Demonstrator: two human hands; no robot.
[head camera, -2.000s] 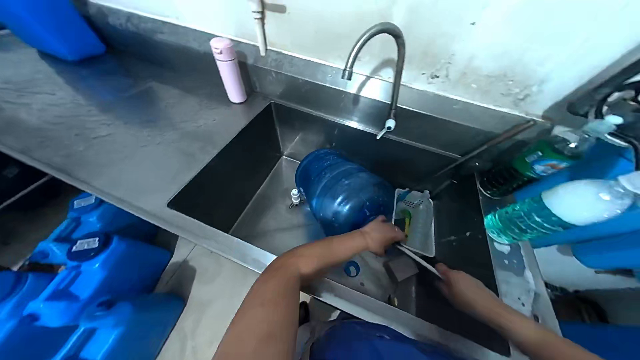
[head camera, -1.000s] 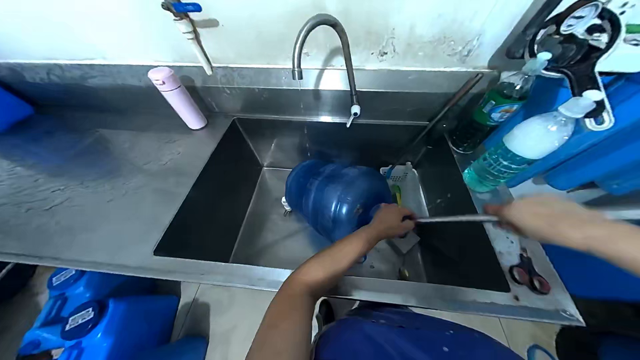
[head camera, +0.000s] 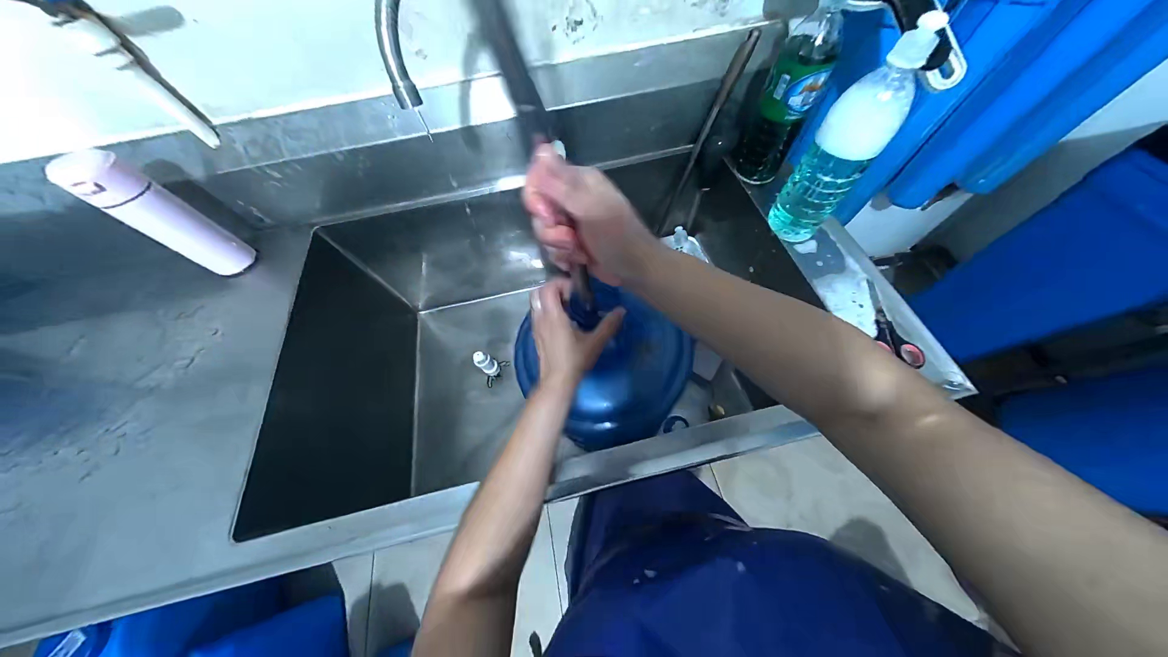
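Note:
A translucent blue water jug (head camera: 620, 392) stands in the steel sink with its neck up. My left hand (head camera: 566, 338) is around the neck, thumb and fingers spread on either side of it. Above it, my right hand (head camera: 579, 214) is closed on a long dark rod (head camera: 516, 73), blurred, whose lower end reaches down to the jug's mouth. Whether the rod goes inside is hidden by my hands. A small white-capped piece (head camera: 486, 363) lies on the sink floor left of the jug.
A steel faucet (head camera: 397, 55) hangs over the sink's back. A pink flask (head camera: 155, 214) rests on the left counter. At the right stand a green bottle (head camera: 789, 100), a spray bottle (head camera: 839, 137) with teal liquid, and scissors (head camera: 899, 342) on the sink's edge (head camera: 844, 274). Another rod (head camera: 716, 119) leans in the back right corner.
The jug has gone from lying on its side to upright. The rod has swung from roughly level to steep, and my right hand has moved from the right to above the neck.

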